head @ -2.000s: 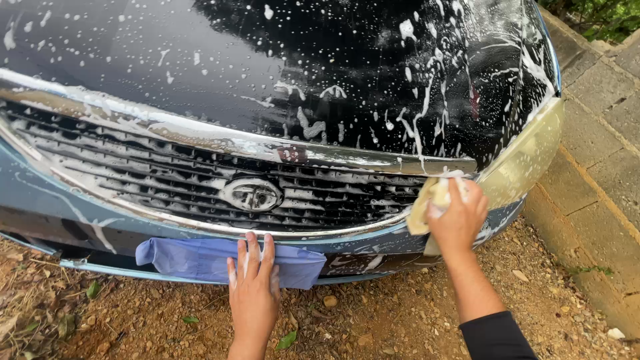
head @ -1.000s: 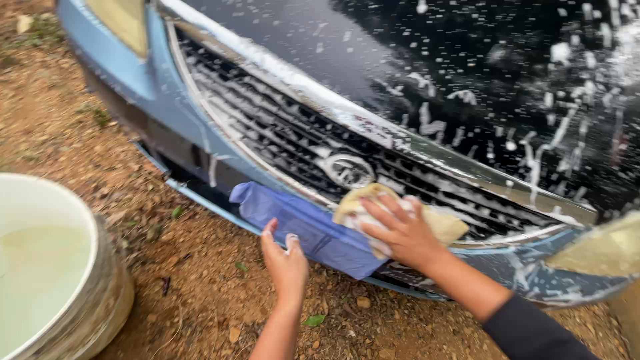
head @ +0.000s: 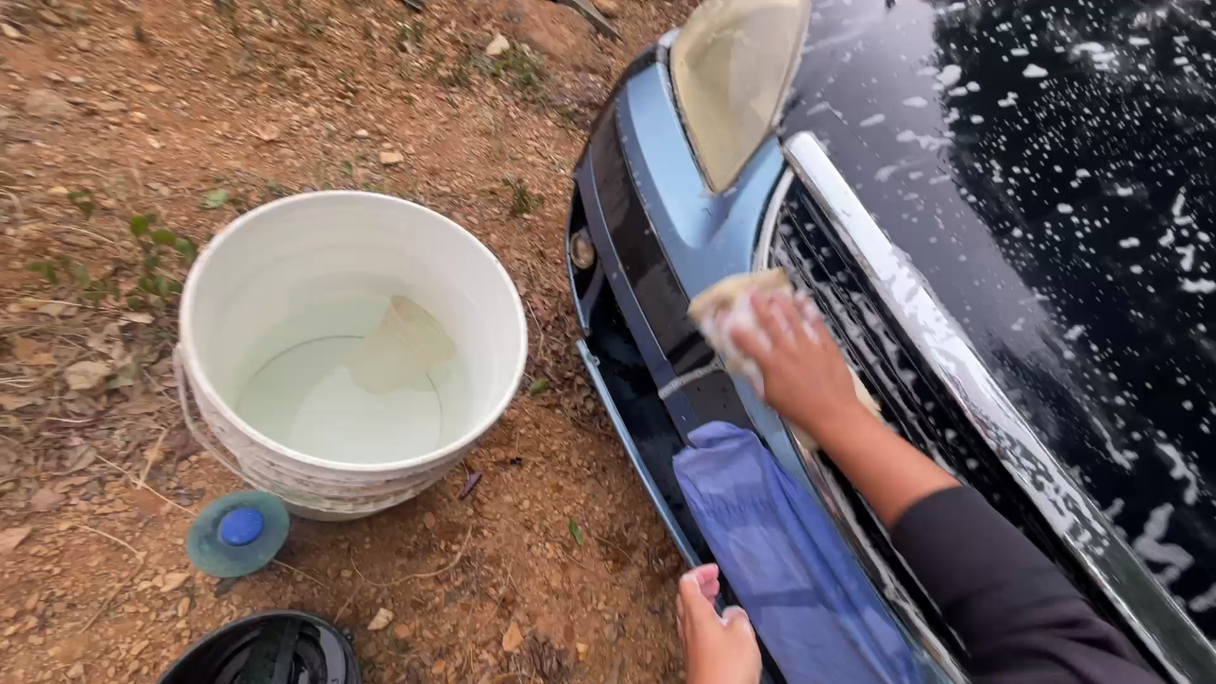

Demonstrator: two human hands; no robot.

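Observation:
My right hand [head: 793,356] presses a soapy, yellowish sponge or cloth [head: 736,304] onto the blue front bumper [head: 703,228] of a car, beside the end of the grille [head: 883,351]. Foam covers its fingers. Below it, my left hand [head: 714,622] is near the bumper's lower edge, its fingers partly bent and some foam on them; nothing shows in it. A blue-violet cloth [head: 779,551] lies along the bumper, just right of the left hand. Foam spots dot the dark hood [head: 1073,237], and a chrome strip [head: 950,356] runs above the grille.
A white bucket [head: 351,465] of cloudy water stands on the reddish gravel at left, with a pale scoop or cup [head: 404,342] in the water. Close by are a round green thing with a blue centre [head: 237,532] and a black container [head: 266,655]. A yellowed headlight [head: 736,85] is at the top.
The view has swung left, bringing the whole bucket into sight. My right hand with the sponge or cloth has moved along the grille, past the emblem, to the bumper near the other headlight.

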